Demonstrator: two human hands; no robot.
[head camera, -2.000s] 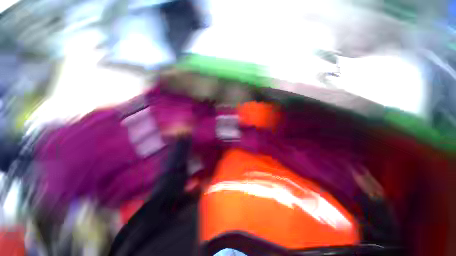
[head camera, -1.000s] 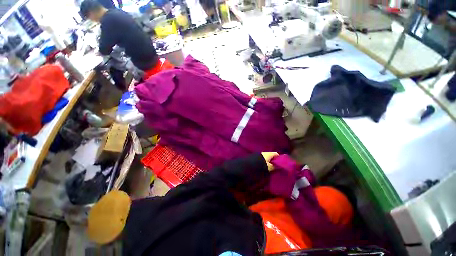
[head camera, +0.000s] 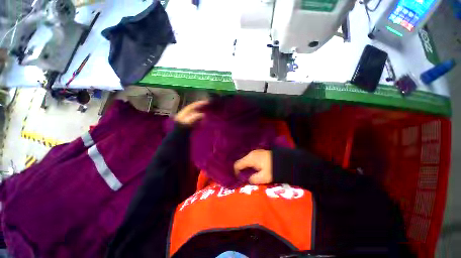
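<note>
A purple garment piece (head camera: 222, 138) lies bunched over my lap, below the green front edge of the sewing table (head camera: 202, 76). My left hand (head camera: 192, 113) is at its upper left edge, holding the cloth; the fingertips are slightly blurred. My right hand (head camera: 255, 166) grips the cloth lower down, near the orange apron (head camera: 242, 216), with fingers bent. The white sewing machine head (head camera: 308, 25) stands above, behind the cloth. The needle area (head camera: 282, 63) has no purple cloth under it.
A pile of purple garments with grey bands (head camera: 76, 186) is at left. A red crate (head camera: 424, 171) is at right. On the table are a dark cloth (head camera: 139, 43), a phone (head camera: 369, 67), a control panel (head camera: 407, 17), a blue thread cone (head camera: 438, 71) and a small purple packet (head camera: 406, 84).
The view has swung from the garment pile at left to the machine. The purple piece is now in front of me, below the table edge, with both hands on it.
</note>
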